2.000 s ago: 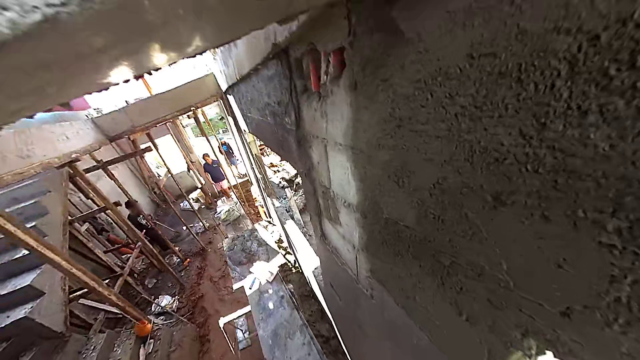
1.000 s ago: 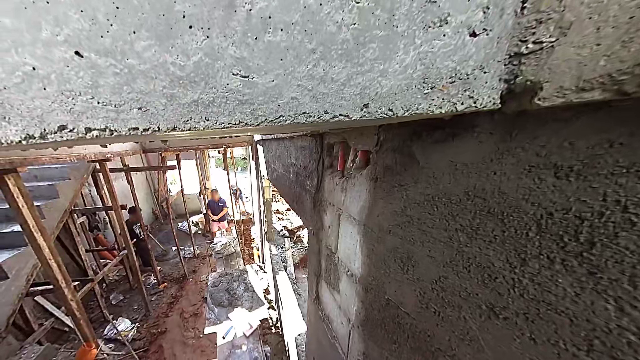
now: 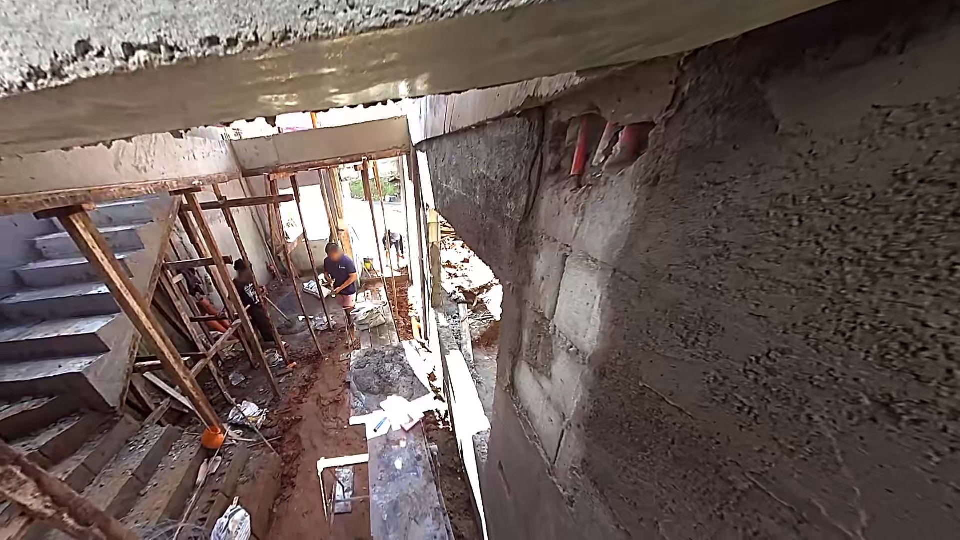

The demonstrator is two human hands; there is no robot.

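Observation:
Neither my left hand nor my right hand shows in the head view, so what they hold or touch is hidden. A wall coated in rough grey plaster (image 3: pixel 750 315) fills the right side close by. Bare concrete blocks (image 3: pixel 581 300) show along its left edge, with red conduit pipes (image 3: pixel 581 146) in a hollow above them. Across the top runs a concrete beam (image 3: pixel 300 82) with a pitted upper face.
Concrete stairs (image 3: pixel 67 330) and slanting wooden props (image 3: pixel 142 307) stand at left. A person in a dark shirt (image 3: pixel 341 274) and others are farther off below. Planks (image 3: pixel 405 480) lie lower centre, beside a muddy floor (image 3: pixel 319 435).
The view has shifted and tilted considerably; the pitted concrete face that filled the top a second ago now covers less of it. The person in the dark shirt stays near the props.

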